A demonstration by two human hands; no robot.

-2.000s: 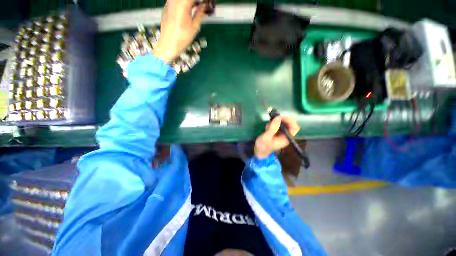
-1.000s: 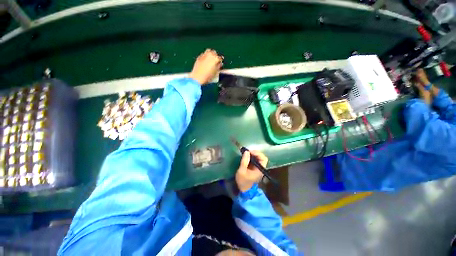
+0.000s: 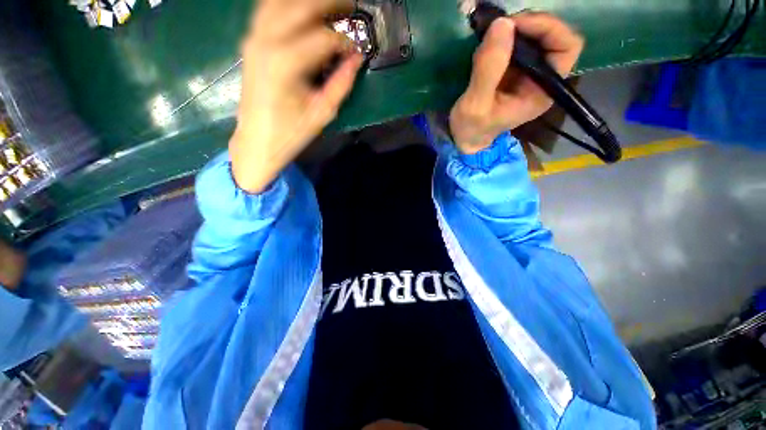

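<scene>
My left hand (image 3: 290,88) is blurred near the bench's front edge, its fingertips around a small dark electronic unit (image 3: 354,32) with shiny parts inside. The unit is at the left side of the dark-grey metal jig (image 3: 393,34); I cannot tell whether it is seated in it. My right hand (image 3: 516,80) grips a black soldering iron (image 3: 571,105) to the right of the jig. The iron's tip end points up and left, at the top edge of the picture. A thin wire (image 3: 206,86) lies on the green bench left of my left hand.
Part of the silver-white pile (image 3: 109,8) shows at top left. Blister trays stand on the bench (image 3: 17,159) and lower left (image 3: 122,294). Black cables (image 3: 722,38) are at top right. A person's blue sleeve (image 3: 42,323) is at the left edge.
My left hand has come back from the far side of the bench to the jig. My right hand still holds the iron. The view has tilted down towards my body.
</scene>
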